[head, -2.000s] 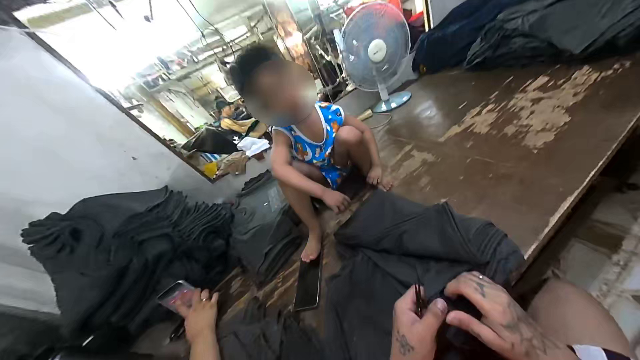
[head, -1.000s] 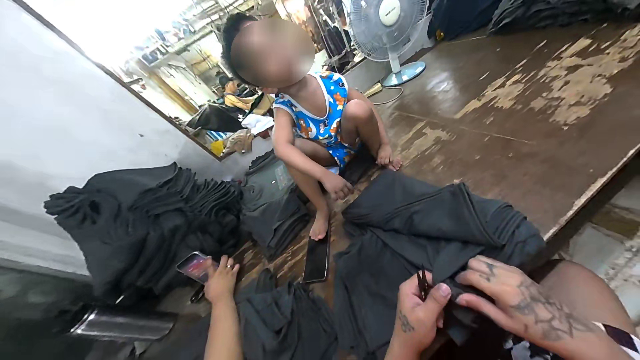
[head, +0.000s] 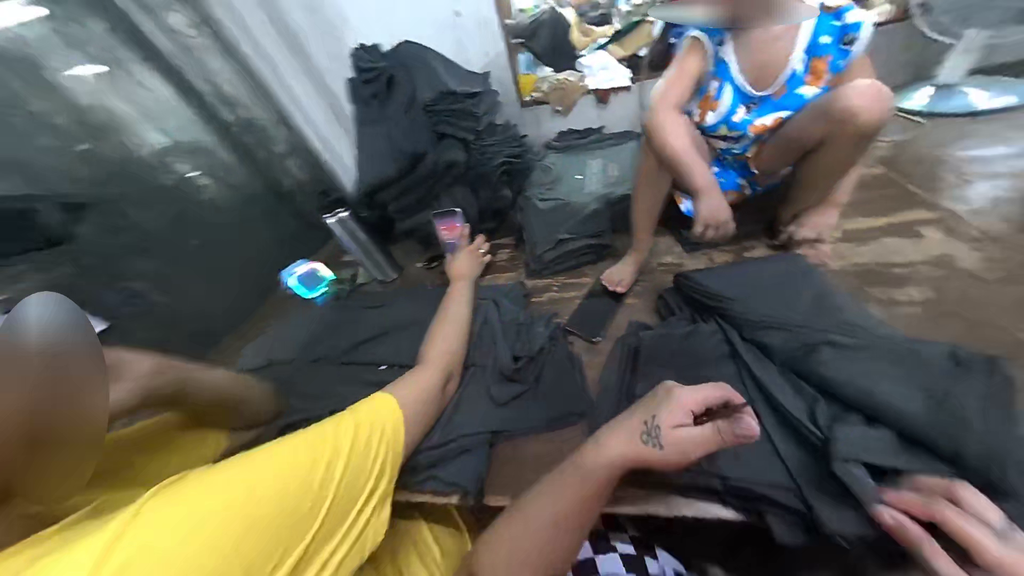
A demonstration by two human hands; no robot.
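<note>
My left hand point(head: 696, 424), with a tattoo near the wrist, is raised over the near edge of a pile of dark cloth pieces point(head: 816, 344). Its thumb and fingers curl together around a small dark object, mostly hidden, that I cannot identify in this view. My right hand point(head: 952, 520) is at the lower right, blurred, with its fingertips on a fold of the same dark cloth. Whether the fingers pinch the fold cannot be told. Left of my hands, more dark cloth point(head: 512, 360) lies spread over the wooden surface.
A person in a yellow shirt point(head: 264, 480) sits at my left and holds a lit phone point(head: 450, 228). A child point(head: 744, 120) squats ahead, one foot touching a dark phone point(head: 596, 312). Stacks of dark cloth point(head: 432, 136) stand by the wall; a fan point(head: 960, 88) is at the back right.
The view has swung left and down, bringing the person in yellow into sight. My left hand has moved away from my right hand; they were close together at the cloth before.
</note>
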